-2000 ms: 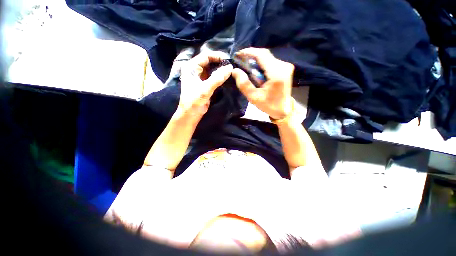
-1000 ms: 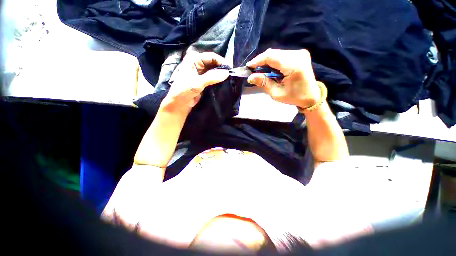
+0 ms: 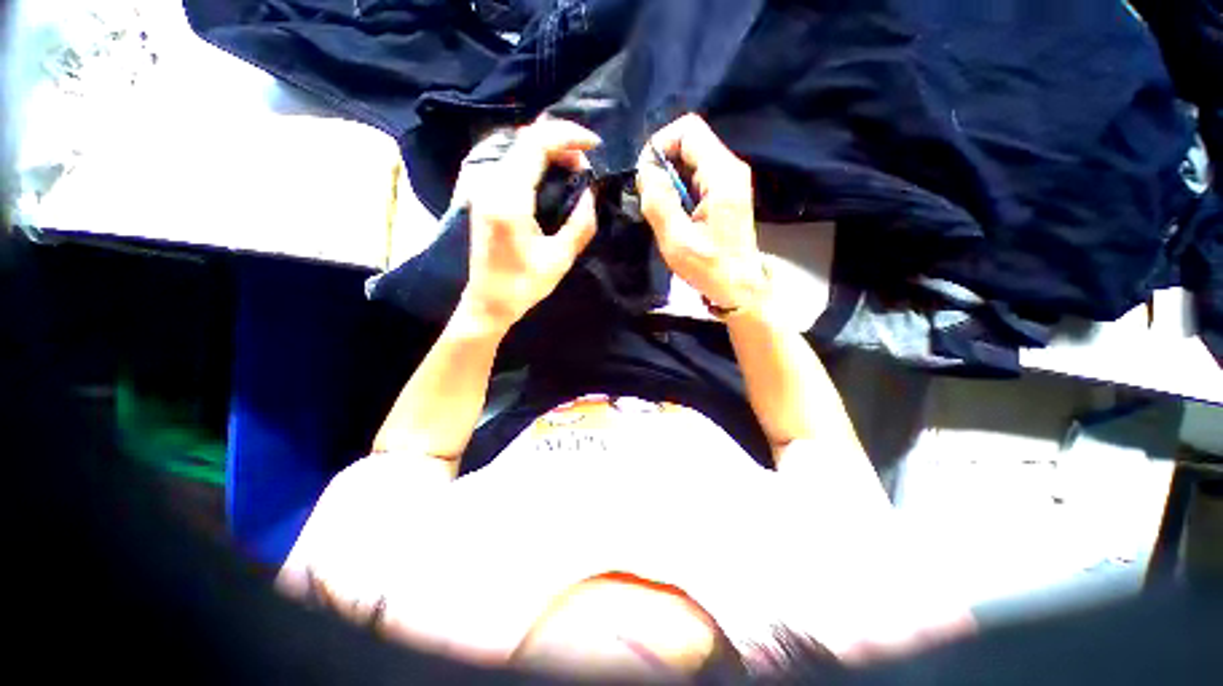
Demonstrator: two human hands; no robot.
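A dark navy denim garment (image 3: 858,148) covers the table in front of me, its pale grey inside showing near my hands, and part of it hangs over the edge to my lap. My left hand (image 3: 526,221) pinches a dark fold of it between thumb and fingers. My right hand (image 3: 704,215), just to the right, holds the thread snips (image 3: 679,182), mostly hidden in the palm with a bluish part showing. The right fingertips are at the dark cloth; whether they grip it too I cannot tell.
The white table (image 3: 295,188) shows at the left, with thread waste (image 3: 87,47) at its far left. A blue bin (image 3: 275,416) and a green crate (image 3: 175,429) are below at the left. More dark cloth lies at the far right.
The snips' blades showed between my hands a second ago; now they are tucked in my right hand, which has moved left and turned. The cloth near my hands has shifted.
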